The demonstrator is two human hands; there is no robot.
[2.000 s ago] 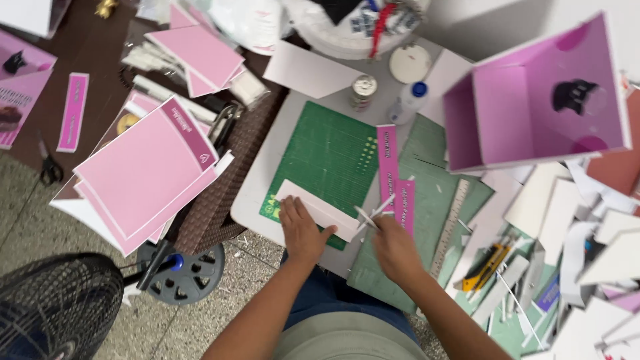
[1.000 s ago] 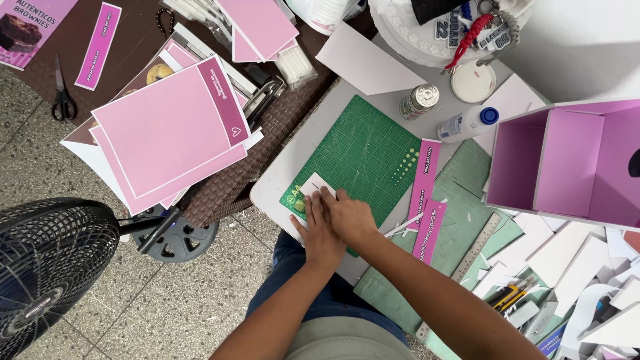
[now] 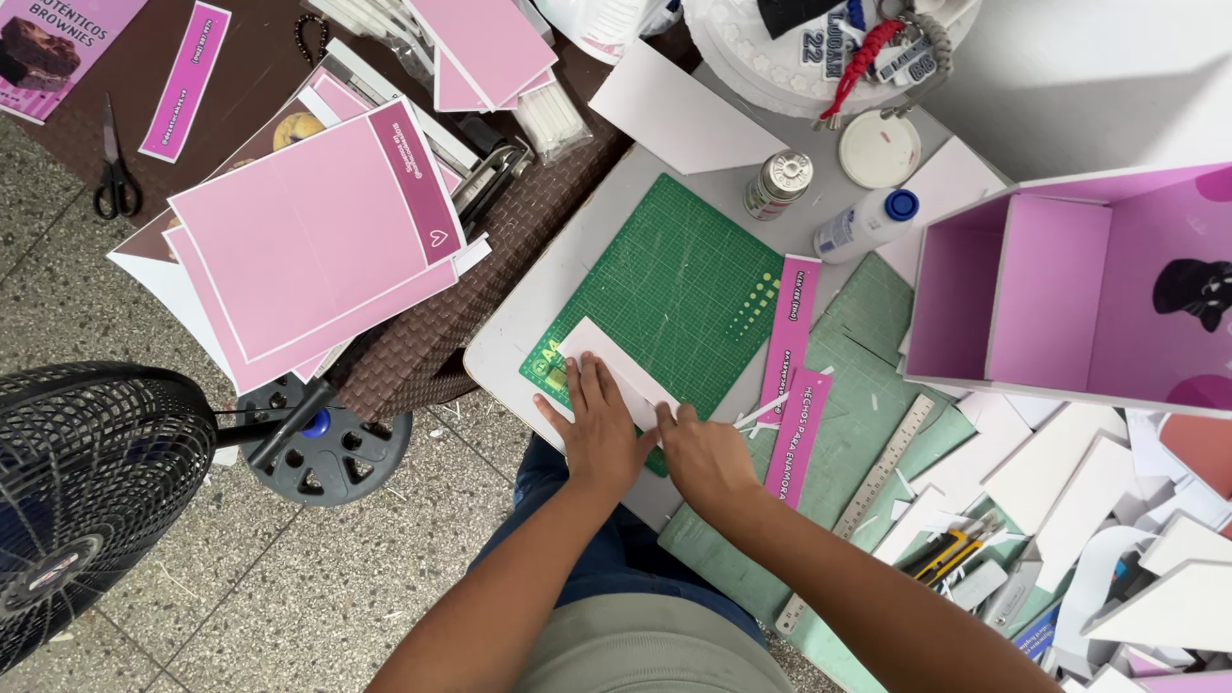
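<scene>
A white rectangular board piece (image 3: 614,358) lies slantwise on the lower part of a green cutting mat (image 3: 674,279). My left hand (image 3: 602,423) rests on it with the fingers spread, pressing it to the mat. My right hand (image 3: 701,448) is at the board's right end, close beside the left thumb, with its fingers curled; whether it holds anything is hidden. Thin white offcut strips (image 3: 762,416) lie just right of that hand, across two pink printed strips (image 3: 801,438).
A pink box (image 3: 1054,289) stands at the right, above scattered white offcuts and yellow cutter knives (image 3: 948,558). A metal ruler (image 3: 881,467) lies on a worn green mat (image 3: 837,385). A can (image 3: 778,185) and a blue-capped bottle (image 3: 864,226) stand behind. A black fan (image 3: 96,500) is at left.
My right hand has moved from over my left hand to the board's right end. Two seconds ago it was farther right, by the white strips. The view has shifted.
</scene>
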